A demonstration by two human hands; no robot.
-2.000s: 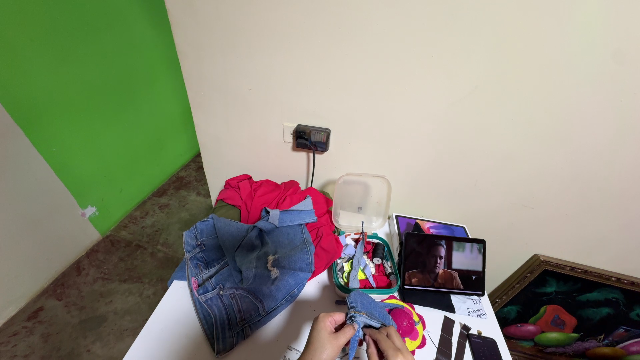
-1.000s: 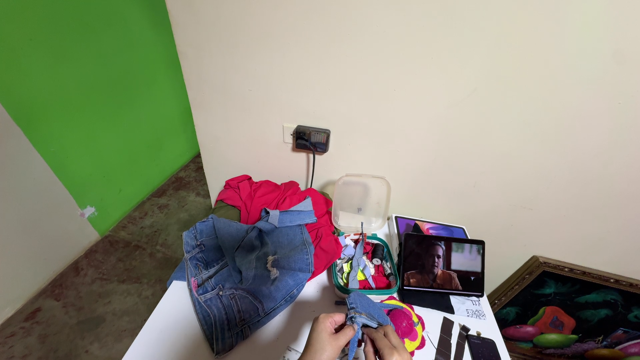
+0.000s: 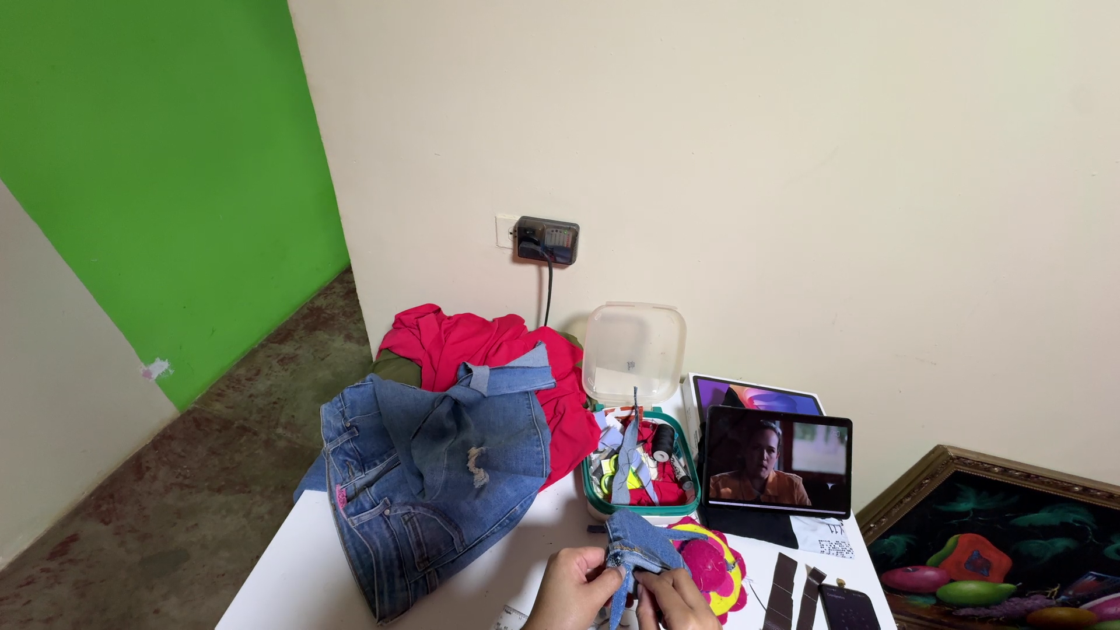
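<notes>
Near the front edge of the view, my left hand point(image 3: 573, 591) pinches a small folded piece of blue denim point(image 3: 641, 541) between thumb and finger. My right hand point(image 3: 672, 602) grips the same denim from the other side, close beside the left. A denim strip hangs down between the hands. Just to the right lies a pink and yellow fabric flower point(image 3: 719, 573), partly behind the denim. Beyond the hands stands a plastic box with a green rim point(image 3: 694, 501), holding fabric scraps and a spool of black thread point(image 3: 663, 444). Whether a needle is held cannot be seen.
Blue jeans point(image 3: 411, 490) and red cloth point(image 3: 573, 429) are heaped on the white table point(image 3: 297, 573) at left. A clear lid point(image 3: 636, 354) stands behind the box. At right are a tablet point(image 3: 779, 459), dark strips point(image 3: 780, 593), a phone point(image 3: 849, 605) and a framed painting point(image 3: 989, 560).
</notes>
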